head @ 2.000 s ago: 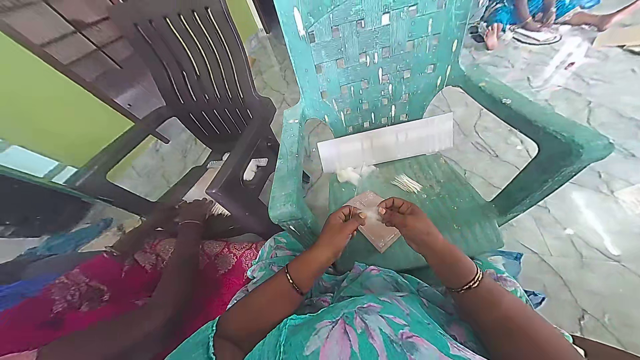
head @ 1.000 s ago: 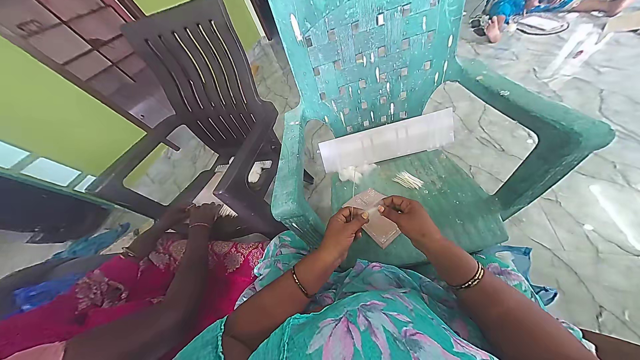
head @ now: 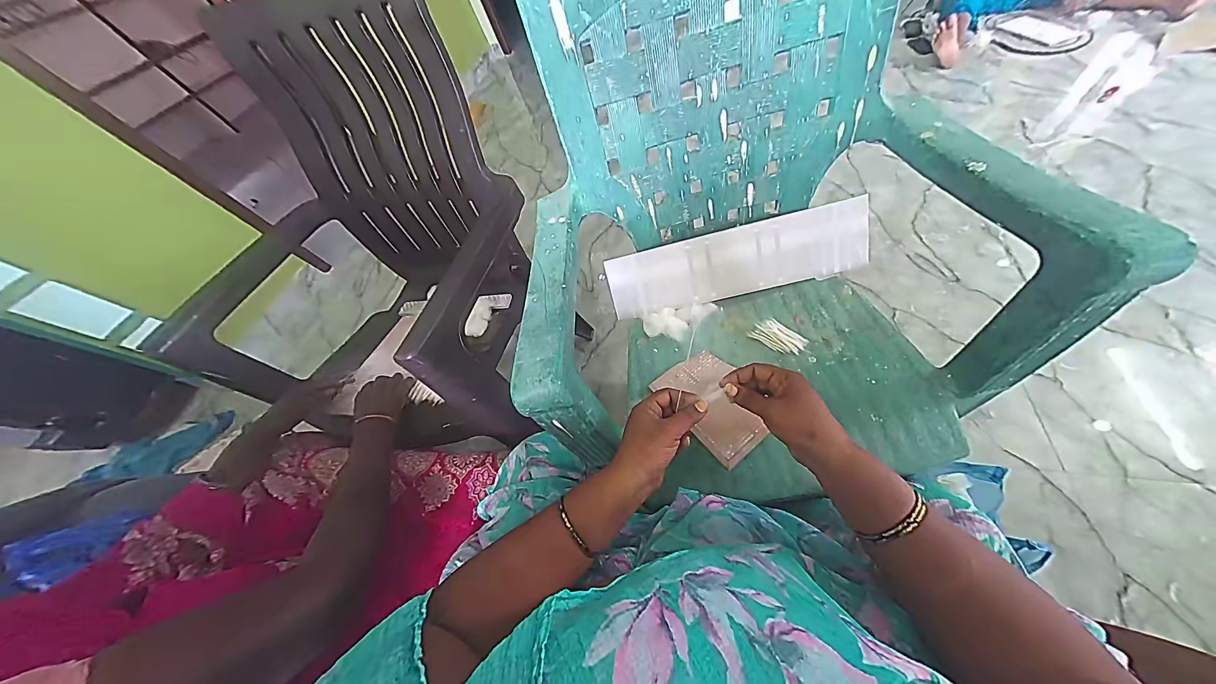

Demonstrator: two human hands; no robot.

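Observation:
My left hand point(head: 657, 432) pinches a thin pale stick between thumb and finger; it points up toward the cotton. My right hand point(head: 784, 408), just beside it, pinches a small white wisp that looks like cotton. Both hands are over a flat brown board point(head: 730, 432) with small marks, on the seat of a green plastic chair point(head: 883, 399). White cotton tufts point(head: 670, 323) lie behind the board, and a bundle of thin pale sticks point(head: 779, 335) lies to their right. A long white sheet point(head: 741, 256) leans at the back of the seat.
At the left, a person's hands point(head: 380, 399) work over a pale board point(head: 380, 361) by a dark plastic chair point(head: 380, 142), with white cotton point(head: 480, 315) near its armrest. The green chair's armrests stand on both sides of my work. Another person's foot point(head: 950, 40) shows at the top right.
My hands have stayed close together over the brown board, with only small finger moves. The thin stick shows more plainly now.

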